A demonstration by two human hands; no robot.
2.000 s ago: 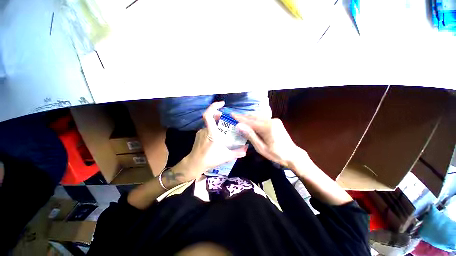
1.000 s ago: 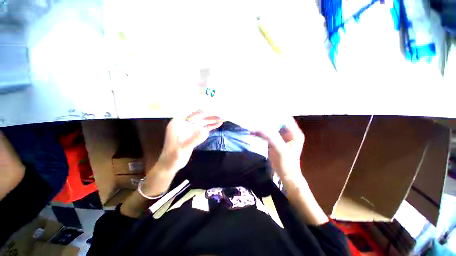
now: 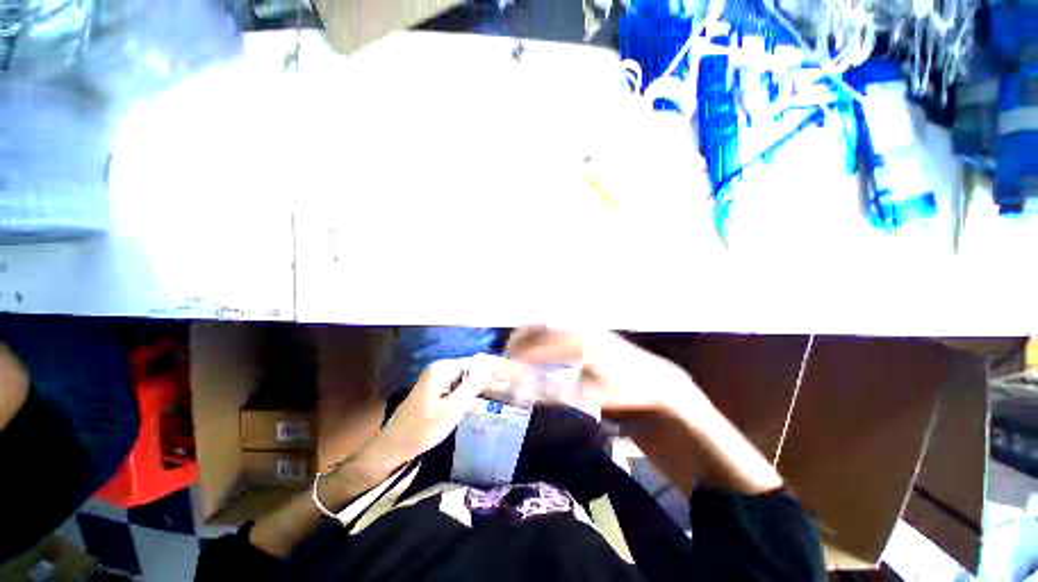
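A slim white retail box [image 3: 491, 440] with a small blue mark hangs upright over my lap, below the table edge. My left hand [image 3: 446, 400] is at its top end and grips it. My right hand [image 3: 586, 370] is blurred, just right of the box's top, with its fingers near my left fingertips. A pale, clear-looking piece shows between the hands, too blurred to name. Whether my right hand grips it cannot be told.
The white worktable [image 3: 455, 227] is overexposed, with a small yellow piece [image 3: 601, 184] on it. Blue-and-white boxes [image 3: 719, 125] and white cables [image 3: 911, 28] lie at back right. Clear trays [image 3: 51, 136] are at left. Brown cartons [image 3: 865, 443] and a red stool [image 3: 159, 426] are below; a person sits at left.
My hands have come together from apart at the table edge, and the white box now shows below them. The view has shifted, showing more of the table's back with cables and boxes.
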